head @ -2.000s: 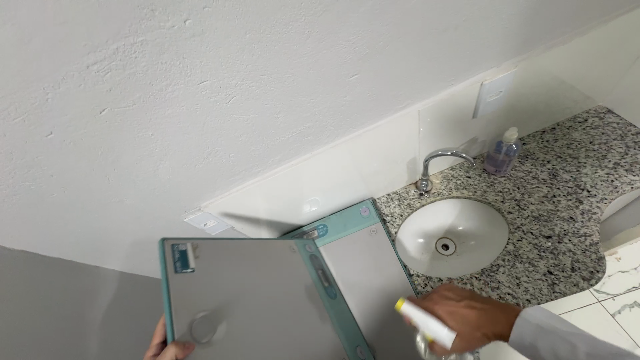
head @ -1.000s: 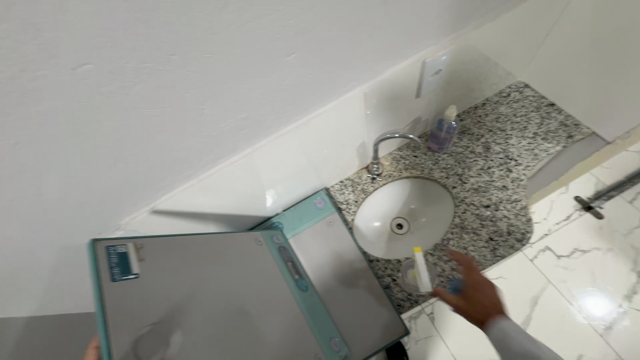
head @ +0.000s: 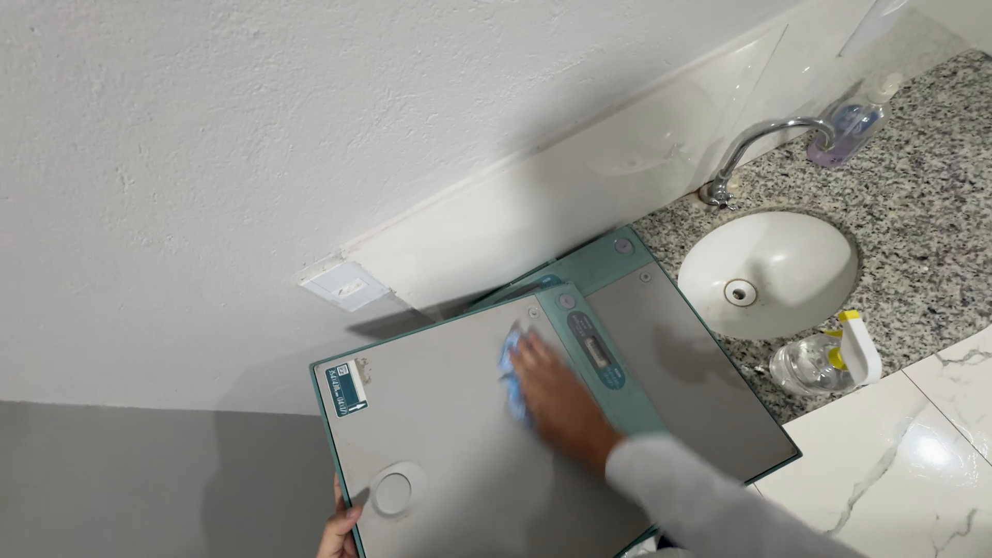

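A flat grey panel with a teal frame (head: 449,434), bearing a label, a round disc and a small display, lies tilted across the lower middle. My left hand (head: 339,529) grips its lower left edge, thumb on top, the other fingers mostly hidden beneath. My right hand (head: 552,391), blurred, presses a blue cloth (head: 514,380) against the panel's face, left of the display strip. A second similar teal-framed panel (head: 682,364) is behind and to the right, partly covered. A clear spray bottle with a white and yellow head (head: 814,363) stands at the counter's front edge, apart from both hands.
A speckled granite counter (head: 930,194) holds an oval white sink (head: 775,263) with a chrome faucet (head: 744,151). Behind the faucet is a plastic bottle of purple liquid (head: 852,128). A wall outlet (head: 346,287) is at the left, and marble-look floor tiles (head: 891,449) lie below.
My right hand has moved from beside the spray bottle onto the panel with the blue cloth. Two seconds ago it was on the bottle, which now stands released on the counter.
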